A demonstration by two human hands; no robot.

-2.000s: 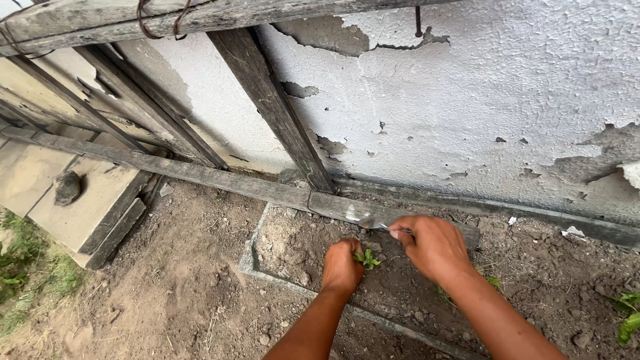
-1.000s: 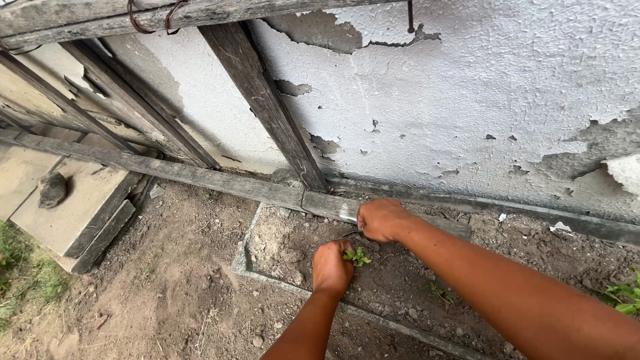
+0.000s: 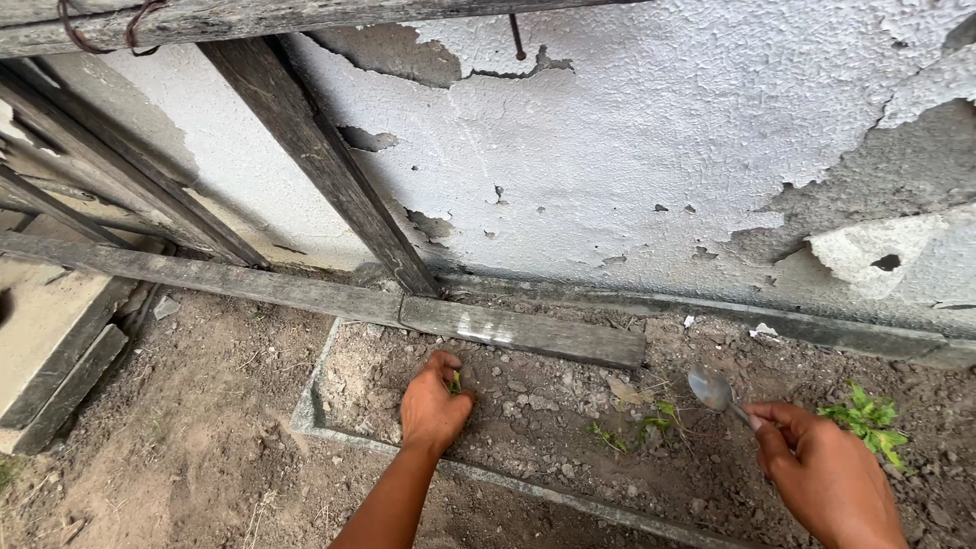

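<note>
My left hand (image 3: 435, 400) is low over the soil bed, its fingers closed around a small green plant (image 3: 455, 383); whether the plant's roots are in the soil is hidden. At the right, my right hand (image 3: 820, 465) grips a metal spoon (image 3: 711, 387) by the handle, bowl pointing up and left above the soil. Between the hands, small green seedlings (image 3: 656, 423) grow from the dry, crumbly soil (image 3: 534, 404). A leafier green plant (image 3: 869, 419) stands just beyond my right hand.
A weathered wooden rail (image 3: 526, 335) lies along the back of the bed, joined by slanting wooden posts (image 3: 328, 160). Behind rises a white wall (image 3: 610, 152) with peeling paint. A thin concrete edging (image 3: 534, 488) borders the bed in front. Stacked slabs (image 3: 61, 343) stand at the left.
My right hand, earlier beside the left hand at the rail, has moved right and toward me with the spoon. My left hand stays at the small plant, its fingers now covering more of it.
</note>
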